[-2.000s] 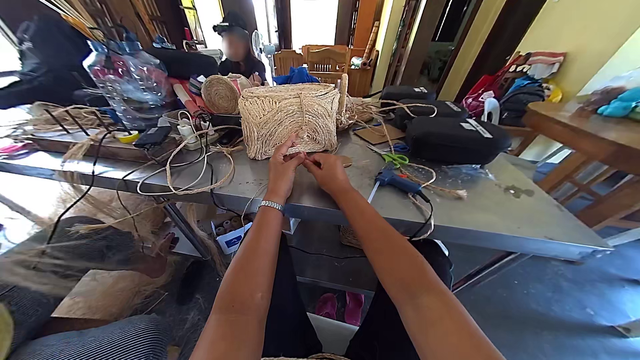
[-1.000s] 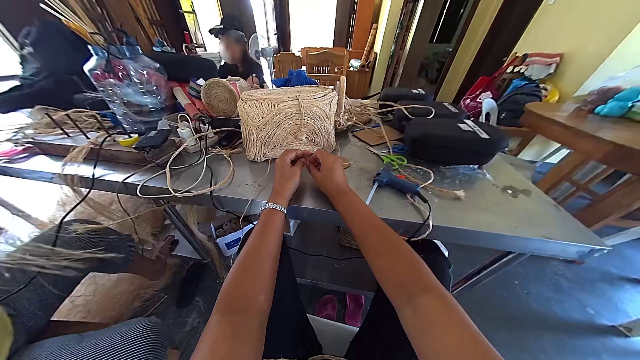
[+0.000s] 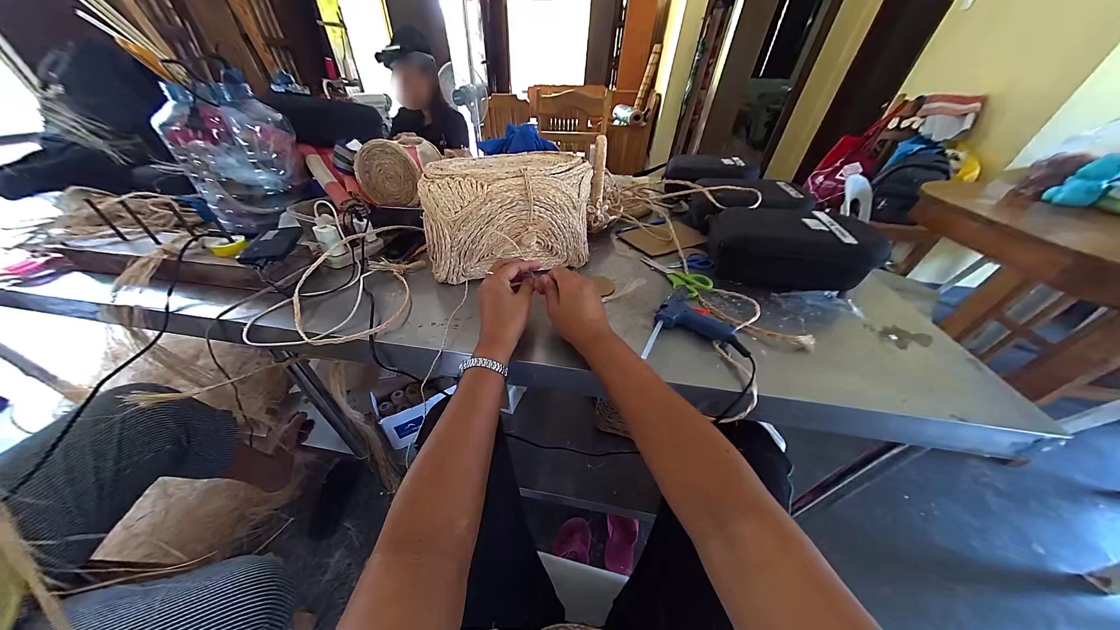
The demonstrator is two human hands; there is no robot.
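Observation:
A woven natural-fiber bag [image 3: 512,214] with coiled and braided cord patterns stands upright on the metal table [image 3: 814,359]. At its lower front edge, my left hand [image 3: 507,302] and my right hand [image 3: 569,302] meet, fingertips pinching something small and dark that I cannot make out. A thin strand hangs from near the bag's base, left of my left hand. To the right of my right hand lie a blue glue gun [image 3: 696,322] and green-handled scissors [image 3: 687,278]. A small round tan disc [image 3: 602,286] rests just behind my right hand.
Black zippered cases [image 3: 796,249] sit at the right, a looped white cable [image 3: 302,337] and fiber cords at the left. Behind them are a large plastic bottle [image 3: 232,153] and a round coiled-fiber piece [image 3: 385,173]. A person sits across the table; another person's legs show at lower left.
Both hands stay together at the bag's lower front, with only small shifts of the fingers. The bag and the glue gun have not plainly moved.

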